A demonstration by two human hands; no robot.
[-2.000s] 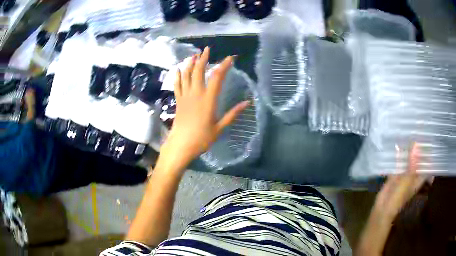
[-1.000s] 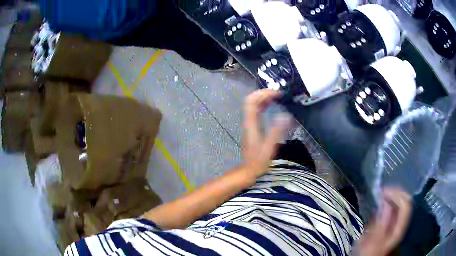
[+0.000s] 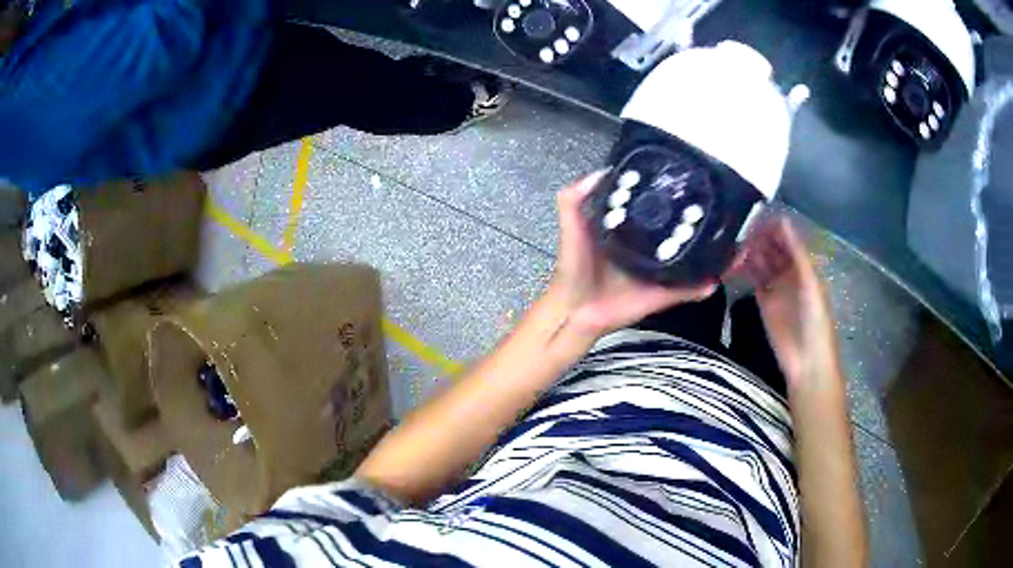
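Observation:
A dome security camera (image 3: 711, 122) with a white housing and a round black face with a lens and pale LED dots is held up in front of me, over the bench's near edge. My left hand (image 3: 605, 277) is closed around the lower left of its black part, the palm underneath. My right hand (image 3: 778, 277) is at its lower right side, fingers curled and partly hidden behind the camera; whether it grips cannot be told.
More cameras stand on the dark green bench (image 3: 800, 144), one at the right (image 3: 916, 83). A clear air-column bag (image 3: 994, 211) is at the right edge. A person in blue (image 3: 133, 89) is at upper left. Open brown cartons (image 3: 311, 355) stand on the speckled floor.
The camera from the bench's near edge is now lifted in front of me, in my left hand. My right hand has moved left from the air-column bag to the camera's side.

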